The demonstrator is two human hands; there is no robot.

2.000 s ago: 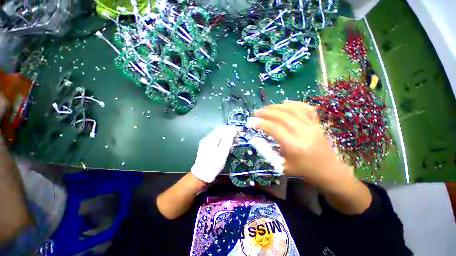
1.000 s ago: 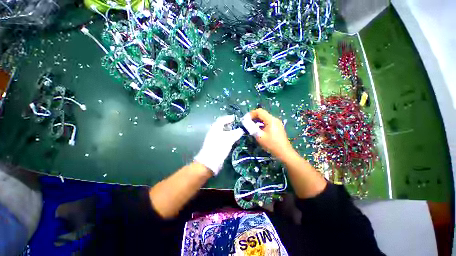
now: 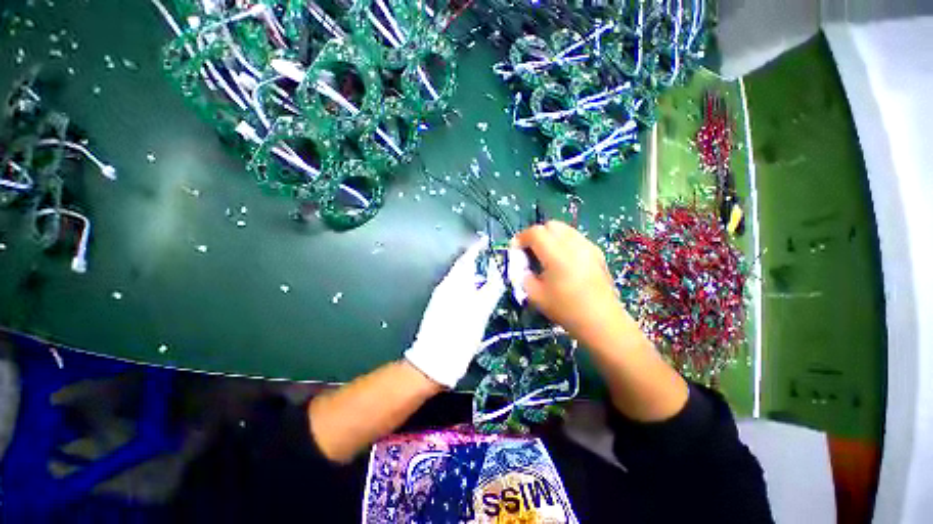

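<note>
A green ring circuit board panel (image 3: 520, 381) with white cables hangs partly over the bench's front edge, its far end between my hands. My left hand (image 3: 457, 315) wears a white glove and grips the panel's far end. Thin black lead wires (image 3: 493, 210) fan away from that end. My right hand (image 3: 566, 274), bare with white on some fingertips, pinches at the same spot; what its fingertips hold is too small to tell. A tangled pile of red lead wires (image 3: 687, 281) lies just right of my right hand.
Large heaps of ring panels stand at the back left (image 3: 353, 97) and back centre (image 3: 578, 107). A wired panel (image 3: 46, 179) lies at the far left. A smaller red bundle (image 3: 714, 133) and a yellow-tipped tool (image 3: 735, 218) are at right. White specks dot the mat. A blue stool (image 3: 92, 430) is below left.
My right hand has moved from over the panel to its far end, beside my left. Black wires now stand out there. The view has shifted, with the bench items at left sliding further left.
</note>
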